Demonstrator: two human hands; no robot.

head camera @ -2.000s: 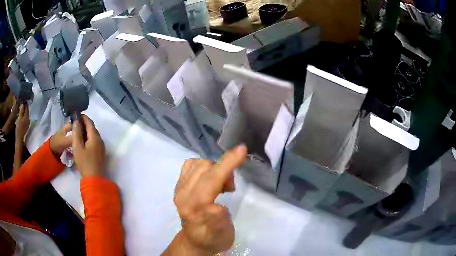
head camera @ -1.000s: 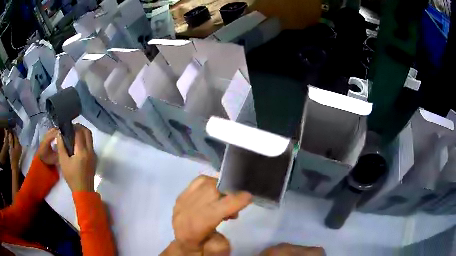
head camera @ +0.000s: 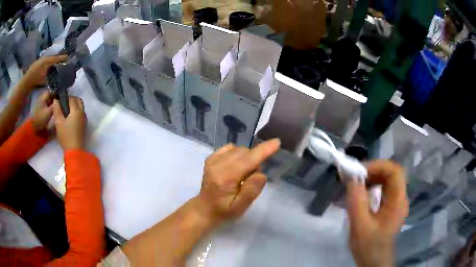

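Observation:
My left hand (head camera: 232, 180) is at the middle with its index finger stretched out. The fingertip is at the front of an open retail box (head camera: 289, 114); I cannot tell if it touches. The hand holds nothing. My right hand (head camera: 378, 208) holds a coiled white cable (head camera: 334, 151) between thumb and fingers, in front of the boxes. The cable's far end is near the box opening. A dark grey standing fan (head camera: 323, 198) is partly hidden behind the cable and right hand.
Open retail boxes (head camera: 201, 112) stand in a row along the white table (head camera: 156, 154). A neighbour's orange sleeves (head camera: 83, 193) are at left, with hands holding a grey fan (head camera: 62, 78). A green post (head camera: 396, 68) and blurred boxes stand at right.
My right hand has come into clear view with the cable. The box tilted at my left hand a second ago now stands upright by the row. Another person's hand has appeared at far left.

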